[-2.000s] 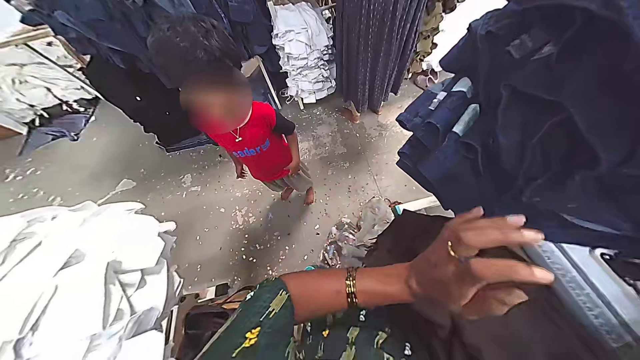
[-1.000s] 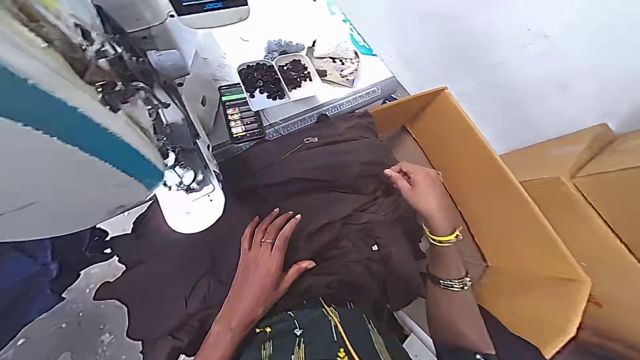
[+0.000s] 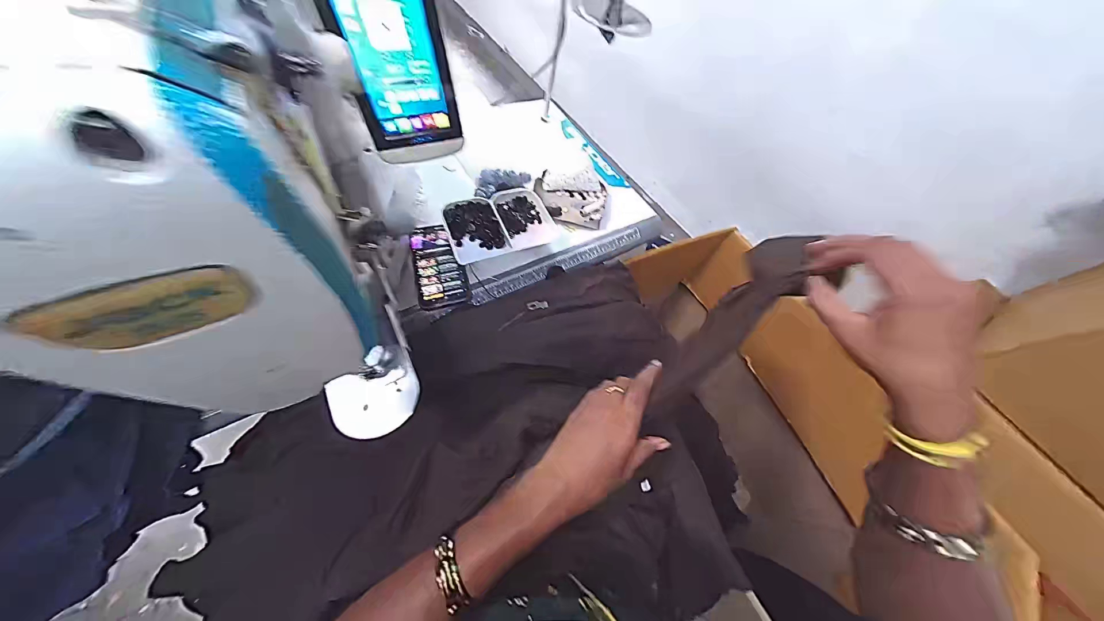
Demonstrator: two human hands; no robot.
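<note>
A dark brown garment (image 3: 483,414) lies spread beside and below the head of an industrial sewing machine (image 3: 172,198). My right hand (image 3: 906,319) pinches the end of a narrow part of the cloth, perhaps a sleeve or cuff, raised over the cardboard box at the right. My left hand (image 3: 604,431) rests on the garment near the base of that raised part, fingers loosely extended. A round white plate (image 3: 373,401) under the machine head is lit. A small pale tag or button (image 3: 645,486) shows on the cloth.
White trays of dark buttons (image 3: 476,226) stand on the tabletop beside a phone (image 3: 440,267) with its screen lit. A ruler strip (image 3: 569,263) runs along the table edge. A display panel (image 3: 405,69) stands behind. An open cardboard box (image 3: 811,388) is at the right, dark blue cloth (image 3: 78,483) at the left.
Two seconds ago the view was of a child and stacked cloth. Since one second ago, my right hand has lifted part of the dark garment up and rightward over the box; my left hand has shifted rightward on the cloth.
</note>
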